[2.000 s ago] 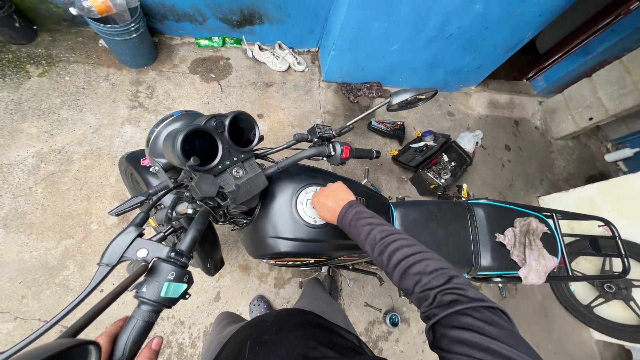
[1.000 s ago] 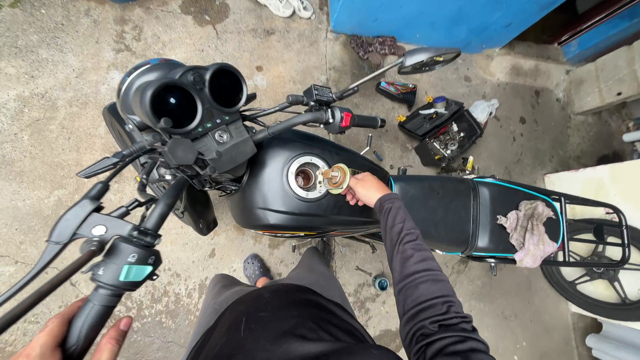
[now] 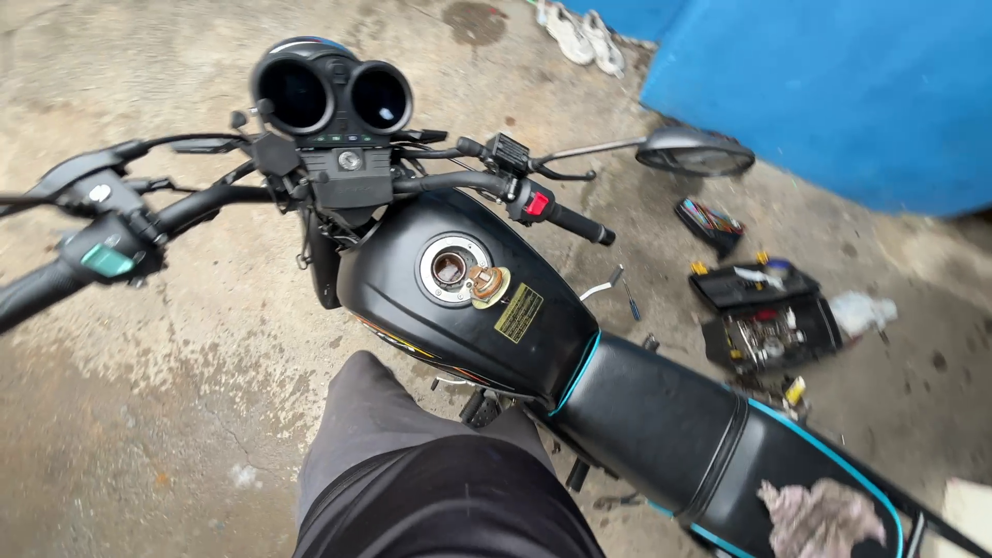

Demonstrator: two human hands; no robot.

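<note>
Neither my left hand nor my right hand shows in the head view. Before me stands a motorcycle with a black fuel tank [image 3: 496,225]. Its round filler neck [image 3: 449,268] is uncovered, and the hinged fuel cap [image 3: 487,287] lies tipped back at its right edge, brown-stained underside up. A yellow warning label [image 3: 518,313] is on the tank beside the cap. The left handlebar grip [image 3: 39,292] and the right handlebar grip [image 3: 577,223] both stand free of any hand. Farther back, a crumpled rag [image 3: 823,518] rests on the black seat [image 3: 659,418].
An open toolbox [image 3: 767,333] with metal tools sits on the concrete floor at right, near a small tray of tools [image 3: 709,225] and a screwdriver [image 3: 632,301]. The right mirror [image 3: 695,152] sticks out toward a blue wall [image 3: 821,93]. White shoes [image 3: 581,39] lie at the top.
The fuel cap, shut at first under my right hand and then held tipped up, now lies open on its own. Both hands have left the view, which has turned.
</note>
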